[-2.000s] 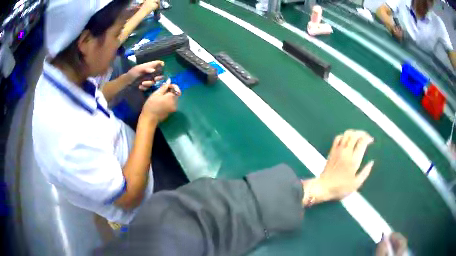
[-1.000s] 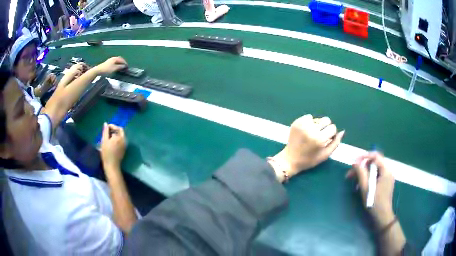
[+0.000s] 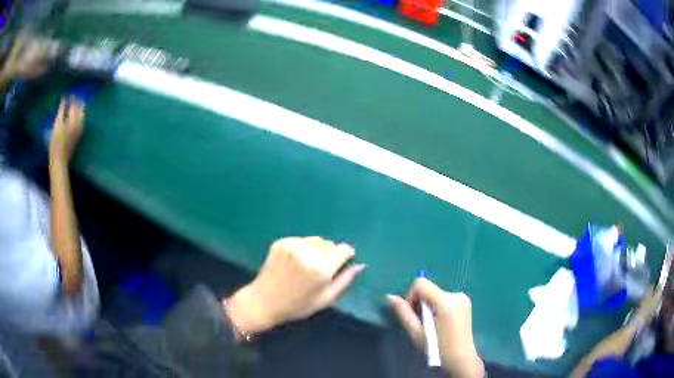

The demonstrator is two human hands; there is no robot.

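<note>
My right hand holds a white paint marker like a pen, its blue tip pointing up and away from me, near the front edge of the green work surface. My left hand is to the left of it, fingers curled in and the thumb along them. No object shows in it. The two hands are apart and neither touches a bar housing.
A crumpled white tissue lies right of my hands, beside a blue parts bin holding whitish items. A neighbour's forearm is at left, another person's arm at lower right. A dark bar housing lies at the top left.
The view has swung right and down. My left hand was stretched out over the white strip with fingers spread; it is now curled and drawn back near the front edge. The marker remains in my right hand.
</note>
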